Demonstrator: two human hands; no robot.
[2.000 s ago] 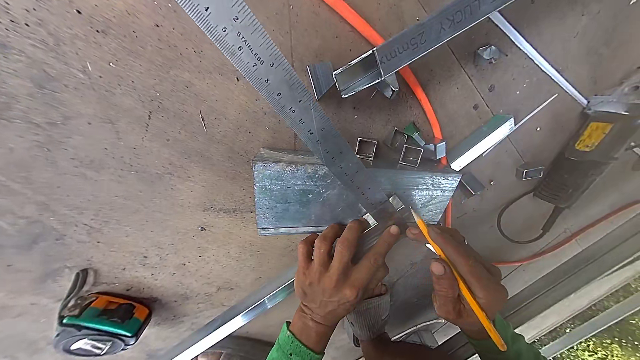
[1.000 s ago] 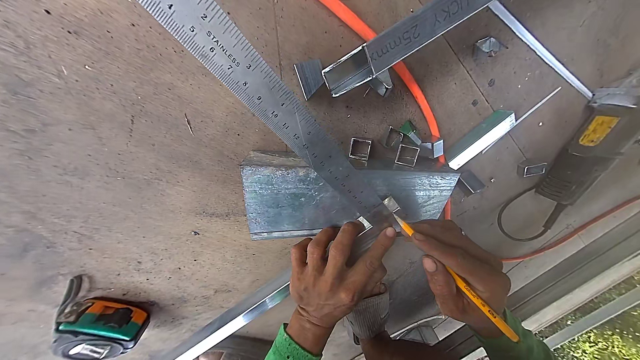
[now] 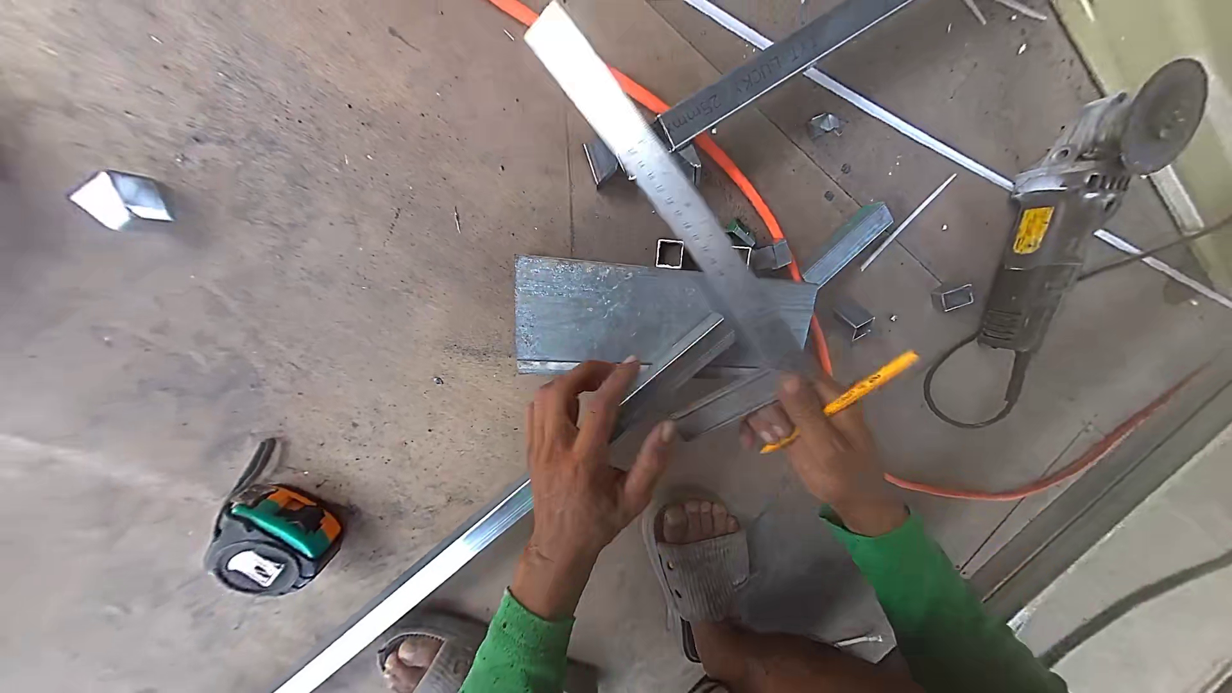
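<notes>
My left hand [image 3: 592,462] is at a long square metal tube [image 3: 414,602], fingers spread beside its upper end, which rests over a wide galvanized metal channel [image 3: 597,308]. In my right hand [image 3: 833,443] are a yellow pencil [image 3: 871,383] and the lower end of a steel square, whose blurred long blade [image 3: 664,183] slants up to the left above the channel. The square's shorter arm [image 3: 727,404] points down toward my left hand. Whether my left fingertips touch the tube is hard to tell.
An angle grinder [image 3: 1035,241] lies at the right with its cord. A tape measure [image 3: 274,539] sits at lower left. Short tube offcuts [image 3: 671,253], a marked square tube [image 3: 770,77] and an orange hose [image 3: 741,183] lie beyond the channel. A sandaled foot [image 3: 698,549] is close below.
The steel square has come off the tube, lifted in my right hand. The pencil, earlier pointed at the tube, now lies across that hand. My left fingers have spread. The view has shifted.
</notes>
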